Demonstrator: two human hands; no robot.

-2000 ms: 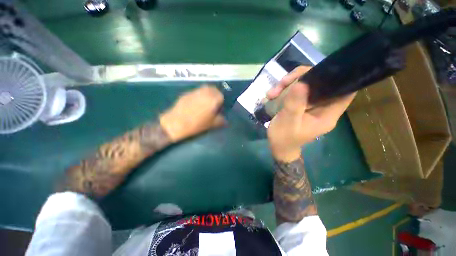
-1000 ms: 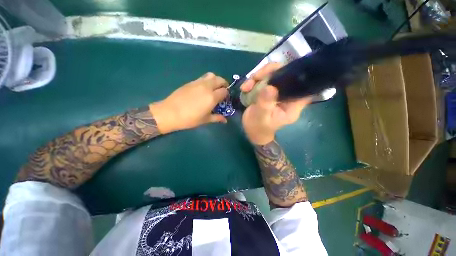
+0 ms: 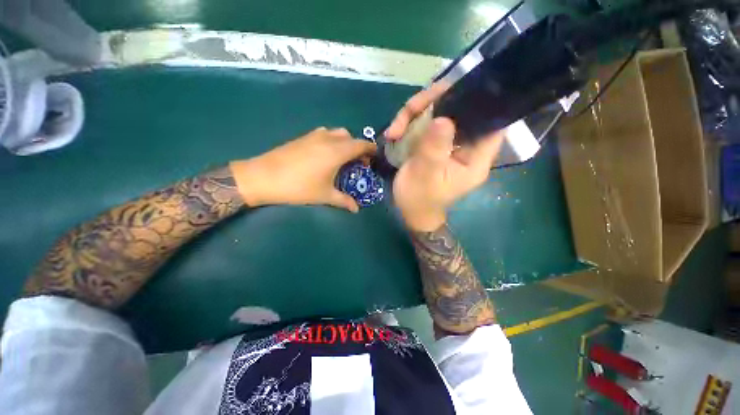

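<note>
My left hand (image 3: 312, 168) holds a small round unit (image 3: 362, 184) on the green bench (image 3: 268, 259), between thumb and fingers. The unit is dark with a blue-and-white patterned face, turned up. A short lead with a pale round end (image 3: 369, 133) sticks out beyond my fingers. My right hand (image 3: 438, 170) is closed around the pale front grip of the black electric screwdriver (image 3: 507, 85). Its front end is close to the unit's right edge; the bit and any screw cannot be made out. The white-grey screw feeder (image 3: 519, 139) stands behind the driver, largely hidden.
A scuffed pale rail (image 3: 268, 53) runs along the bench's far side, with the green conveyor (image 3: 324, 18) beyond. A white fan (image 3: 49, 113) stands at left. An open carton (image 3: 608, 178) is at right. Red-handled objects (image 3: 613, 389) lie lower right.
Since two seconds ago the view has shifted and my hands have come together at the unit. Since one second ago more of the unit's face shows and the driver has tilted slightly steeper.
</note>
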